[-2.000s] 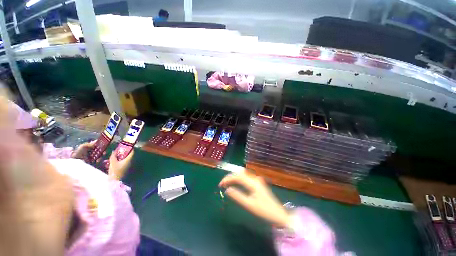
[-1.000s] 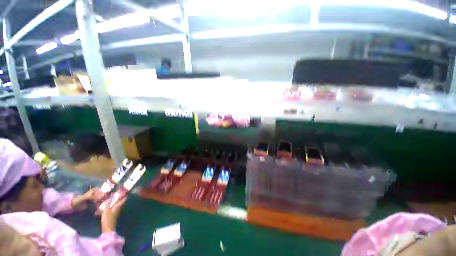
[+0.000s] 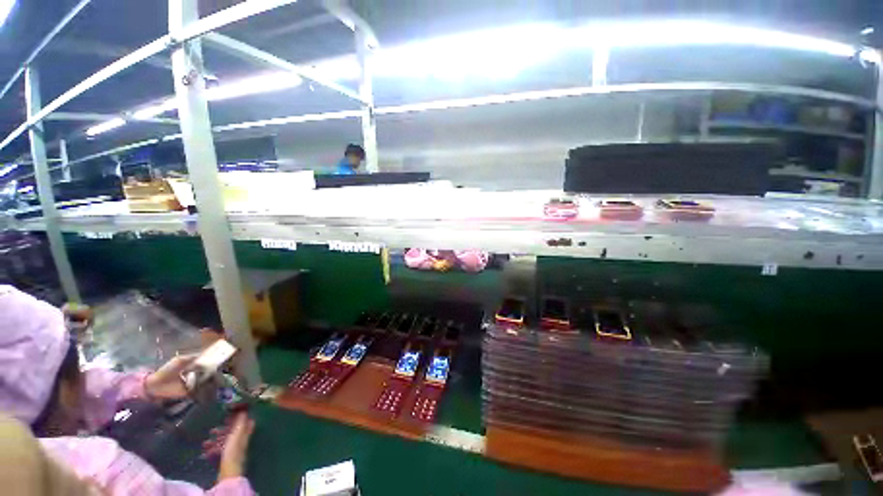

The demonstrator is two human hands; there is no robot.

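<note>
Nearest in front, open red flip phones [image 3: 391, 395] with lit blue screens lie in a row on a reddish-brown board [image 3: 368, 392]. To their right stands a tall stack of clear trays [image 3: 600, 387] with closed dark-windowed phones [image 3: 556, 312] on top. A small block of white cards [image 3: 329, 480] lies at the bottom edge, partly cut off. Neither of my hands shows clearly. Only a bit of pink, perhaps my right sleeve, shows at the bottom right. A blurred beige shape at the lower left edge is too unclear to name.
At left, a person in a pink cap [image 3: 34, 349] and smock holds a small pale rectangular thing [image 3: 211, 356]. A metal post [image 3: 218, 252] rises beside them. A white shelf [image 3: 465, 231] crosses above, carrying phones and dark stacks. Another phone [image 3: 868, 455] lies at the right edge.
The view has tilted up. My right hand has left the picture. The neighbour's hands no longer hold up two open phones, and one hand is now open.
</note>
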